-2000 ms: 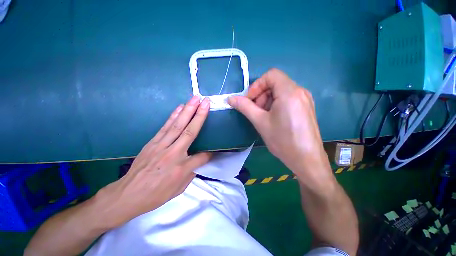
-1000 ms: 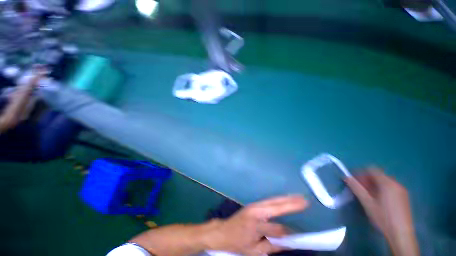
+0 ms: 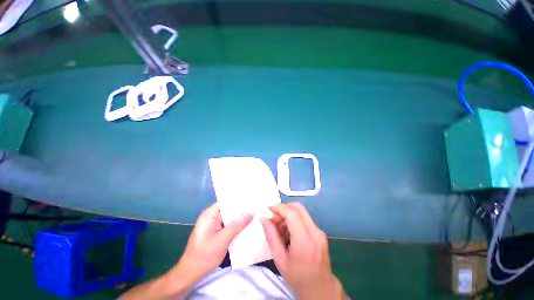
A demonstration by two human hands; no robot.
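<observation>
A white sheet (image 3: 243, 181) is held up over the front edge of the bench. My left hand (image 3: 214, 237) grips its left side, thumb on top. My right hand (image 3: 298, 240) has its thumb and fingertips together on the sheet's right part; whether a small piece is between them cannot be told. A single white square frame (image 3: 283, 174) lies on the green mat just right of the sheet. No wire can be made out on it.
An overlapping pile of white frames (image 3: 137, 101) lies at the back left by a metal post (image 3: 137, 38). A green box (image 3: 483, 149) with blue tube and grey cables stands at the right. A blue stool (image 3: 85, 255) and a cardboard box (image 3: 469, 270) are below.
The view has turned back from the left. My right hand has let go of the frame, which now lies on the mat, and has come to the sheet in my left hand.
</observation>
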